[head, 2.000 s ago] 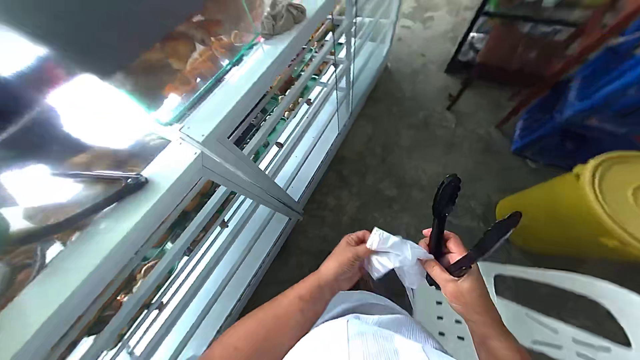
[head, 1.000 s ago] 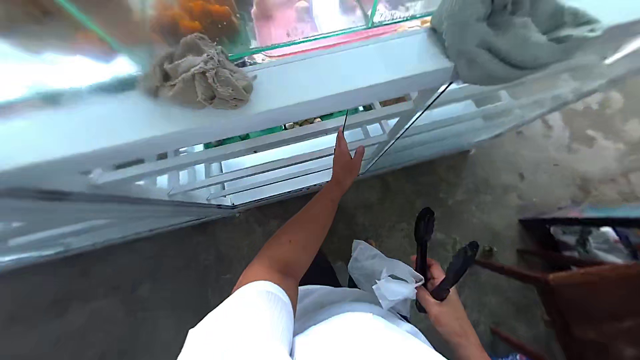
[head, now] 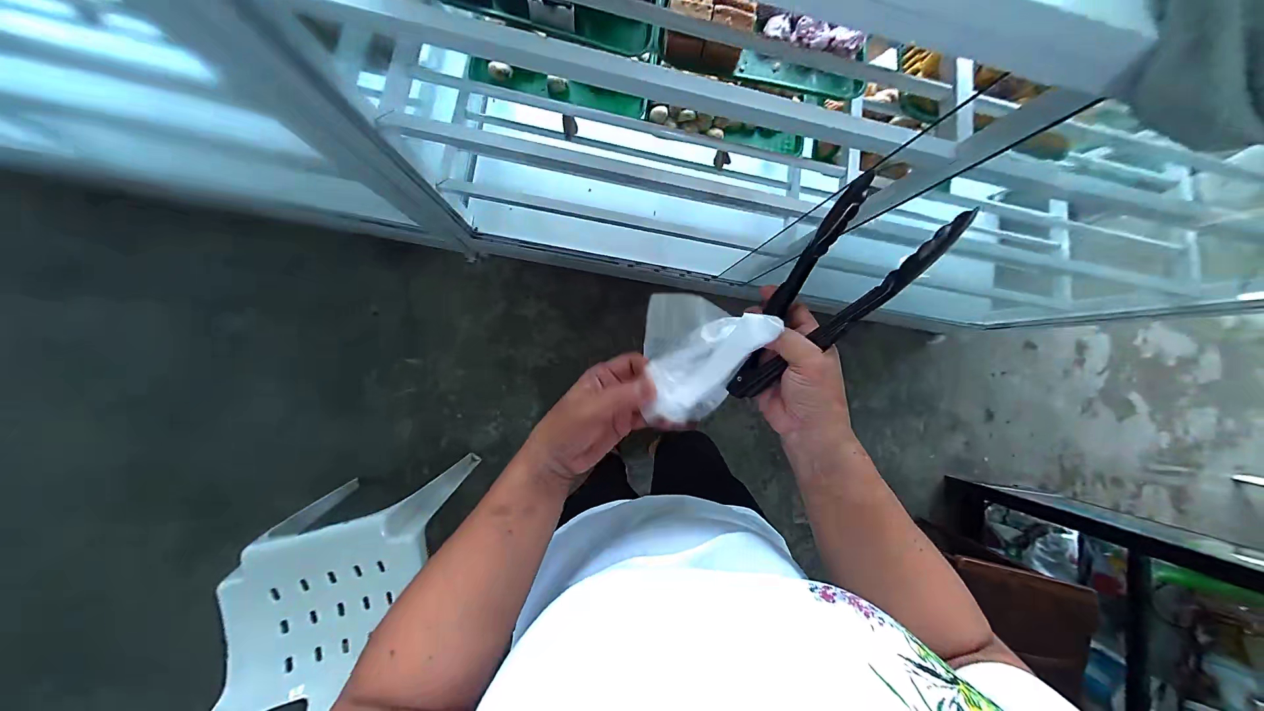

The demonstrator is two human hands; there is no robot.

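My left hand (head: 597, 410) pinches the lower left edge of a thin white plastic bag (head: 691, 365) in front of my body. My right hand (head: 810, 380) holds the bag's other side between thumb and fingers, and also grips black tongs (head: 884, 286) near their joined end. The two arms of the tongs are spread and point up and right, over the lower frame of a white display case (head: 612, 262). Inside the case, green trays (head: 592, 96) hold baked goods and small round pieces behind white slats.
A white plastic chair (head: 331, 602) stands at the lower left. At the lower right is a black-framed rack (head: 1136, 538) with a brown panel (head: 1032, 602) beside it. A grey cloth (head: 1200, 74) hangs over the case at the upper right.
My left hand has come back from the case's slats, where it was one second ago, to the bag. The tongs stay in my right hand. The view has turned.
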